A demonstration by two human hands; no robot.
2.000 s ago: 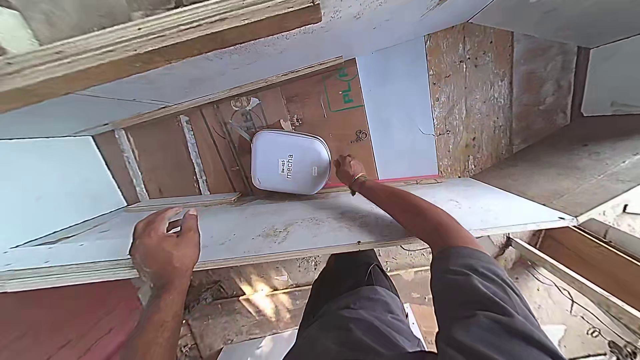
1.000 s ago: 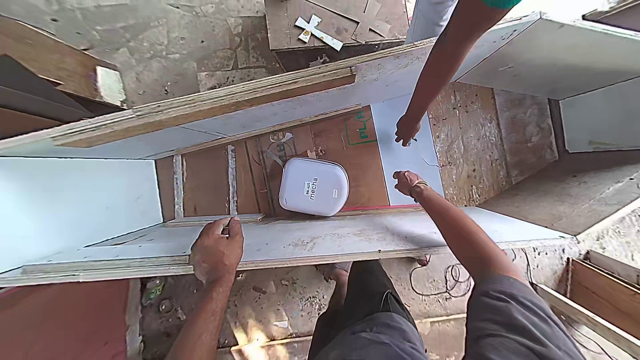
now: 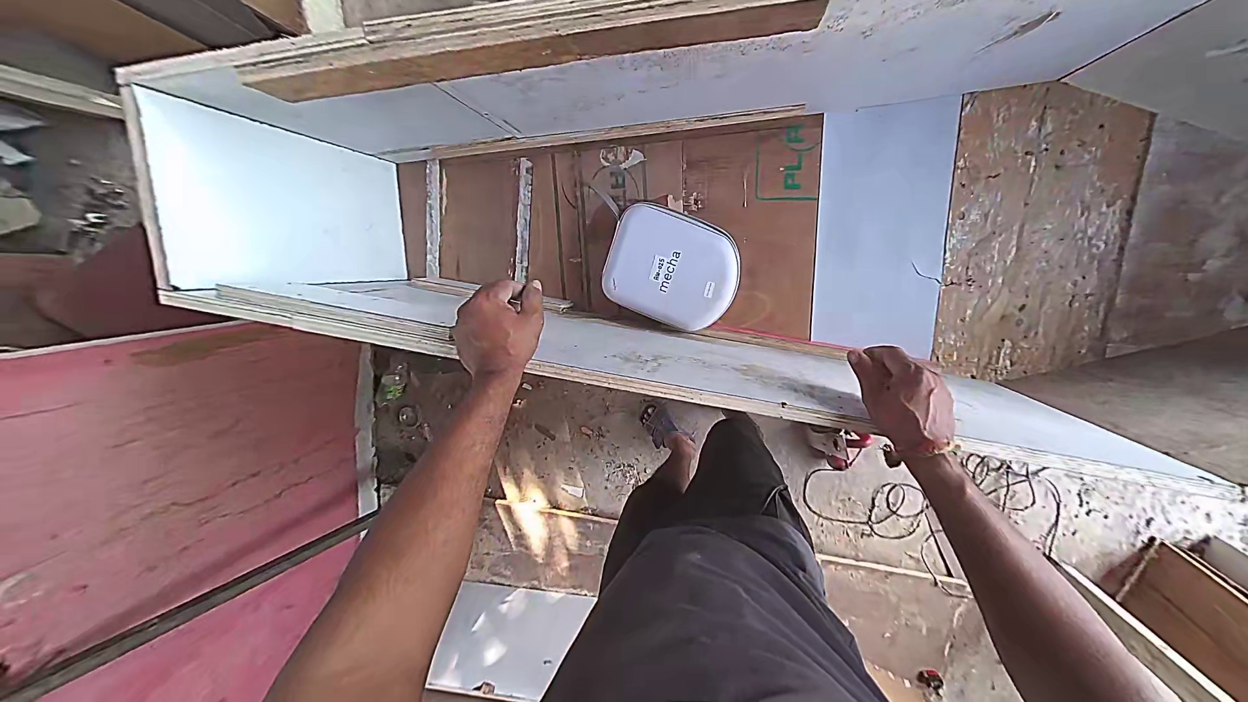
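My left hand is closed over the near side panel of a long plywood box with pale laminate inside. Farther right, my right hand grips the same panel's edge, its fingers on the inner side. Between and beyond my hands, a light grey zippered case bearing writing lies on the brown plywood bottom, close to the near panel. A pale laminate strip crosses the bottom to the right of the case.
The far side panel runs along the top. A red-pink board lies at lower left. Below the box are a coiled cable, a red and white tool and a wooden frame at right.
The other person's arm, over the box one second ago, is out of view. My right hand has moved from the laminate strip onto the near panel. My left hand stays on that panel.
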